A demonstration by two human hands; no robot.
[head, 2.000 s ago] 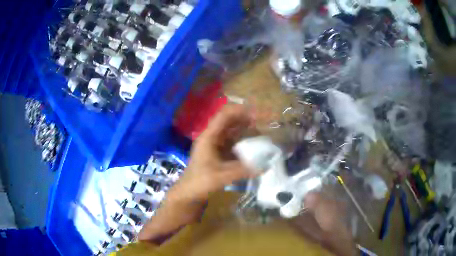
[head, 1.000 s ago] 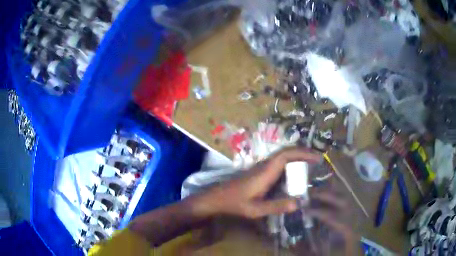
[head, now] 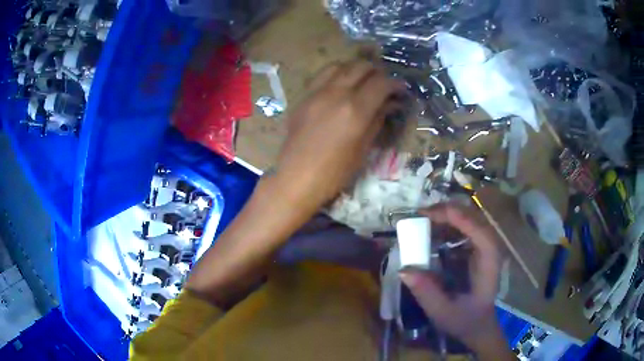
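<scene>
The model motorcycle's white front piece [head: 414, 242] points up over my lap, with the dark and pale body below it partly hidden. My right hand [head: 462, 275] is closed around the model from the right side, thumb at the white piece. My left hand [head: 335, 123] is over the bench, back of the hand up, fingers bent down at the loose lever parts [head: 439, 84]. Its fingertips are blurred and shadowed, so I cannot tell whether it holds a part. More curved shiny parts lie right of it.
Blue crates [head: 106, 134] with rows of models stand at left. A red plastic sheet [head: 215, 99], whitish scraps [head: 381, 197], a thin stick [head: 505, 240], a glue bottle [head: 542, 215], blue-handled pliers [head: 558, 271] and clear bags [head: 551, 35] lie on the bench [head: 296, 35].
My left hand has moved from beside the model up and forward to the loose parts. My right hand stays at the model. The view has shifted slightly.
</scene>
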